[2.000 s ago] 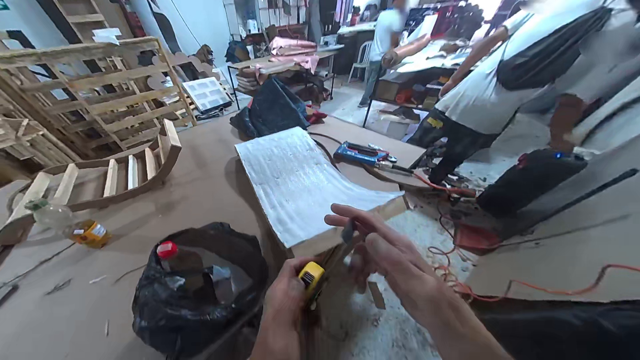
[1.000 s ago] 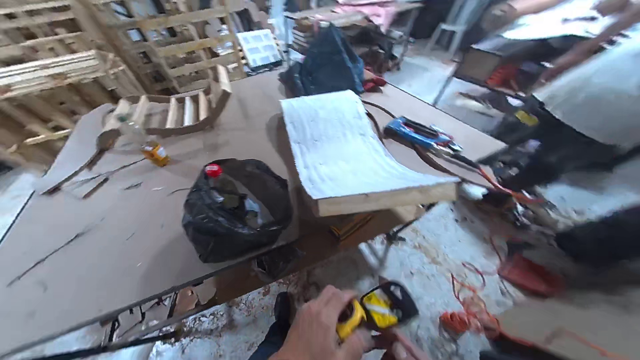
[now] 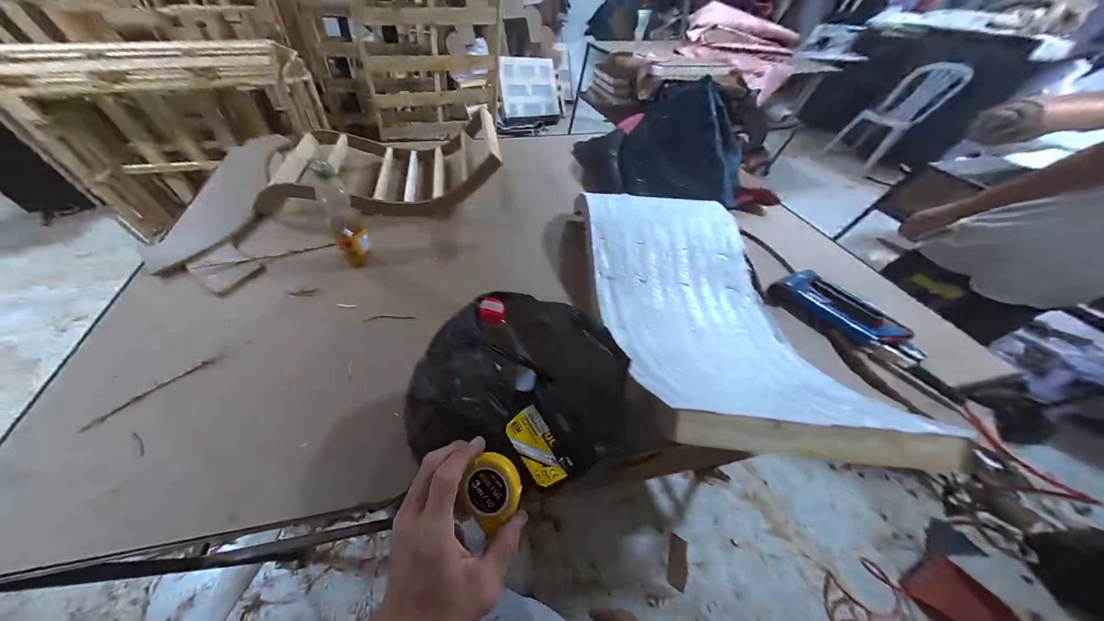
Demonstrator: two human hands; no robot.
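Observation:
My left hand (image 3: pixel 453 535) is closed around a yellow tape measure (image 3: pixel 490 490), near the front edge of the table. Just beyond it, a yellow and black packaging card (image 3: pixel 539 446) shows against the front of a black plastic bag (image 3: pixel 448 388); whether it rests there is unclear. A red bottle cap (image 3: pixel 492 310) shows at the bag's opening. To the right stands a curved wooden piece with a white, ribbed top (image 3: pixel 690 302). Only a small skin-toned patch, perhaps my right hand (image 3: pixel 612 614), shows at the bottom edge.
A blue tool (image 3: pixel 841 310) with a cable lies right of the curved piece. Further back are dark fabric (image 3: pixel 681 142), a plastic bottle (image 3: pixel 349 233) and a slatted curved wooden frame (image 3: pixel 414 205). A person's arm (image 3: pixel 975 211) is at the right. Orange cable (image 3: pixel 1026 466) hangs off the right side.
My left hand has moved with the tape measure to the front of the black bag. The yellow and black card, earlier by my right hand, is now at the bag. My right hand has dropped almost out of view.

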